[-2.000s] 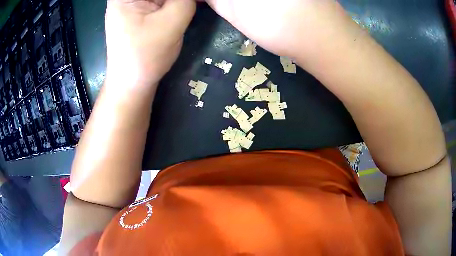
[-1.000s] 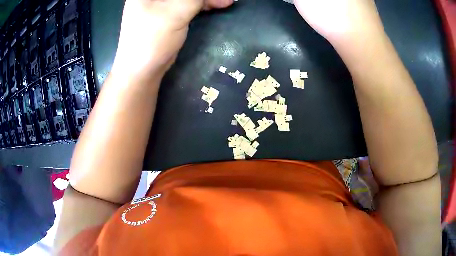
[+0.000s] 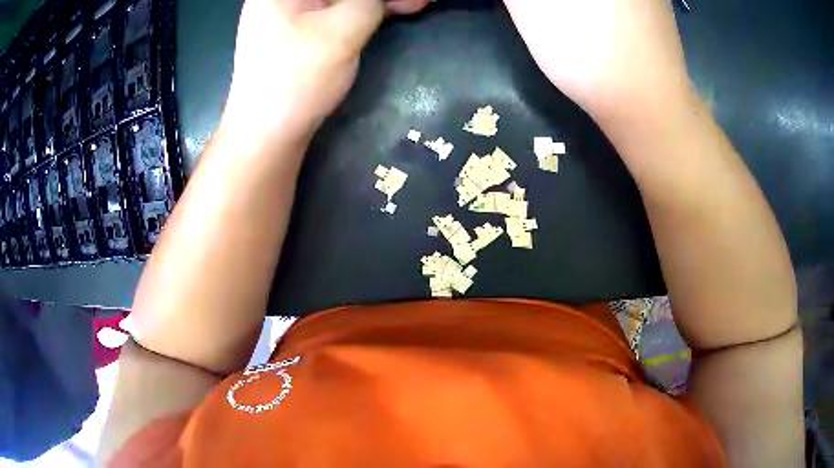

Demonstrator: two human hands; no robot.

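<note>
My left hand (image 3: 315,46) is at the top edge, left of centre. Its fingers are partly cut off by the frame, so I cannot tell what it holds. My right hand (image 3: 599,37) is at the top edge, right of centre, with its fingers out of the picture. Several small cream stepped pieces (image 3: 486,174) lie scattered and overlapping on the dark bench top (image 3: 357,260), between my forearms and close to the orange shirt. A whiter piece (image 3: 549,152) lies at their right.
A black parts tray (image 3: 146,174) with rows of pockets holding dark housings stands at the left, beside my left forearm. A red edge (image 3: 828,27) shows at the far right. Dark blue clothing of another person (image 3: 46,384) shows at the lower left.
My hands first moved apart, then my right hand came back a little to the left. The view has shifted slightly. The loose pieces keep much the same layout.
</note>
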